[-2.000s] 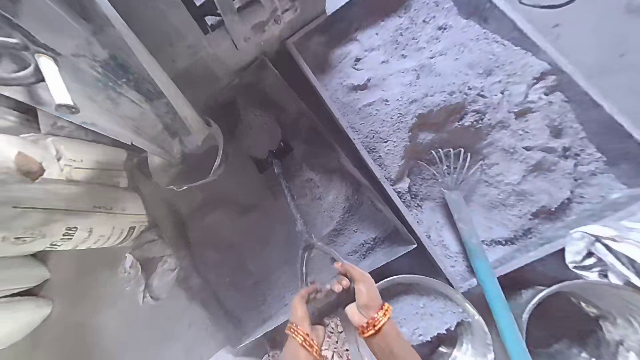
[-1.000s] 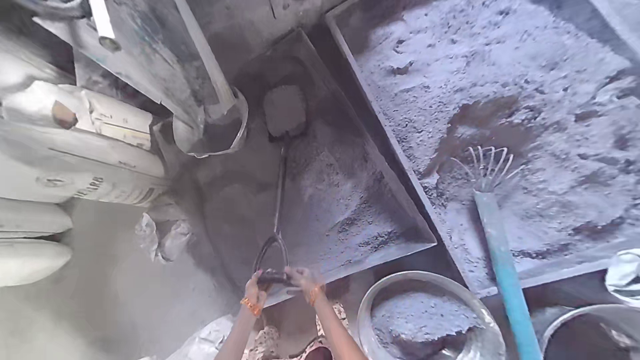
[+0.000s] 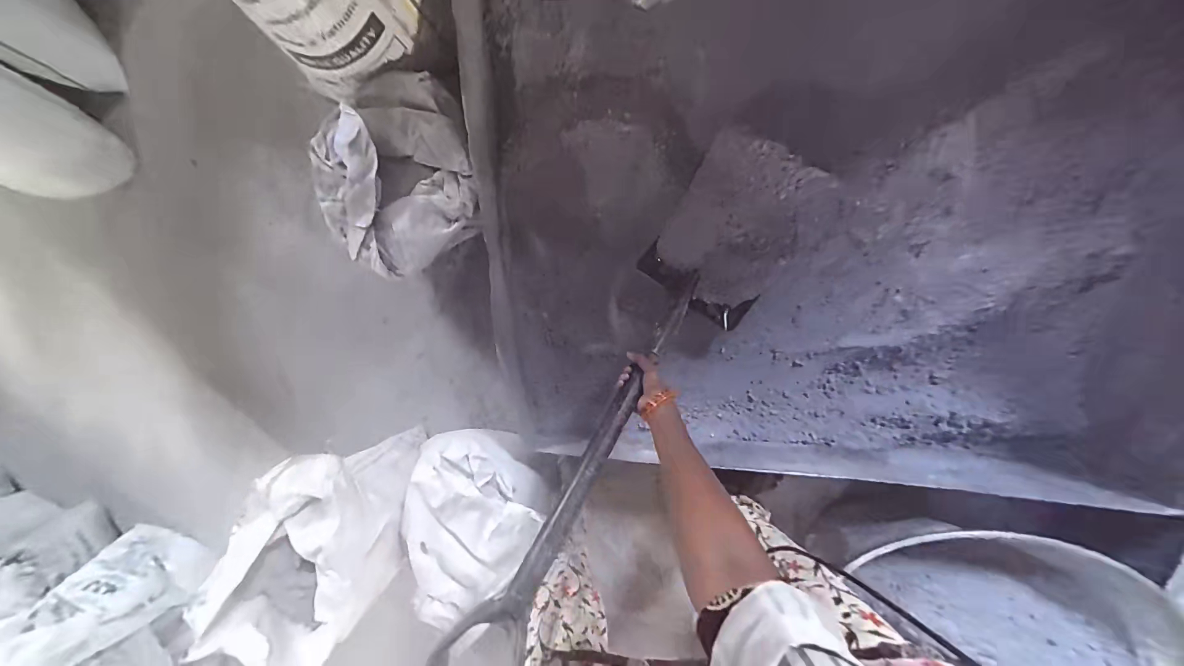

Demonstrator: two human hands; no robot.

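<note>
My right hand (image 3: 645,381) is closed around the shaft of a shovel (image 3: 592,449), low down near the blade, with orange bangles at the wrist. The shovel's blade carries a heap of grey powder (image 3: 740,208), so only its dark rear corners show. It is over a large metal tray (image 3: 814,458) that holds more grey powder and small lumps (image 3: 888,384). The shaft runs down to the left, where the forked part of the handle reaches the bottom edge of the head view. My left hand is not in view.
Crumpled white sacks (image 3: 472,527) lie at the lower left, near the shaft. Another crumpled sack (image 3: 416,217) lies beside the tray's left wall, below a printed sack (image 3: 342,42). Full sacks (image 3: 55,120) are at the upper left. A round tub of powder (image 3: 980,536) stands at the lower right.
Both hands were at the shovel's handle end; now my right hand holds the shaft near the blade and my left is out of view. The view has shifted strongly toward the tray's left side.
</note>
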